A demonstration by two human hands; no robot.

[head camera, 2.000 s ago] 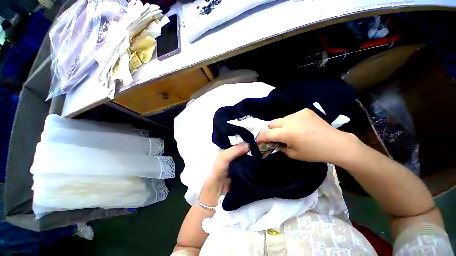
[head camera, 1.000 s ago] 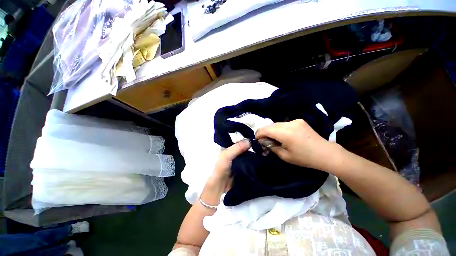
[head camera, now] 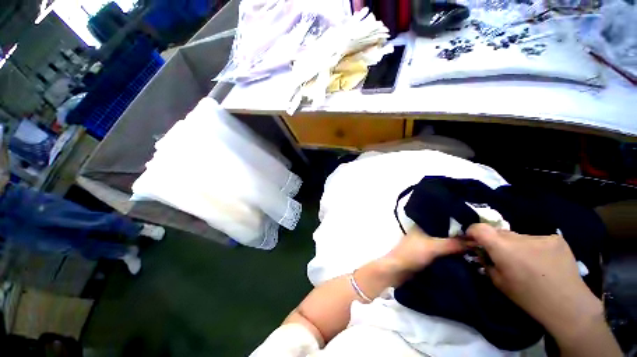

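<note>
The black garment part (head camera: 447, 296) lies bunched in my lap on top of the white garment (head camera: 370, 202). A thin dark cord (head camera: 399, 209) loops out over the white cloth at its left. My left hand (head camera: 419, 249) holds the black cloth, thumb and fingers at its edge. My right hand (head camera: 520, 261) meets it there, fingertips pinched at the same spot. Something small and dark shows in my right palm; I cannot tell what. No needle or thread can be made out.
White lace-trimmed garments (head camera: 216, 174) hang over the grey bin (head camera: 133, 146) at left. The table (head camera: 314, 104) holds a phone (head camera: 384, 68), fabric scraps (head camera: 342, 59), a plastic bag (head camera: 272, 42) and a white pad (head camera: 489, 68) with dark pieces. A person's jeans-clad legs (head camera: 70, 219) show at far left.
My view has swung left and up, so more of the table and the workroom shows. The thin cord now stands out on the white cloth. Both hands remain together at the black cloth.
</note>
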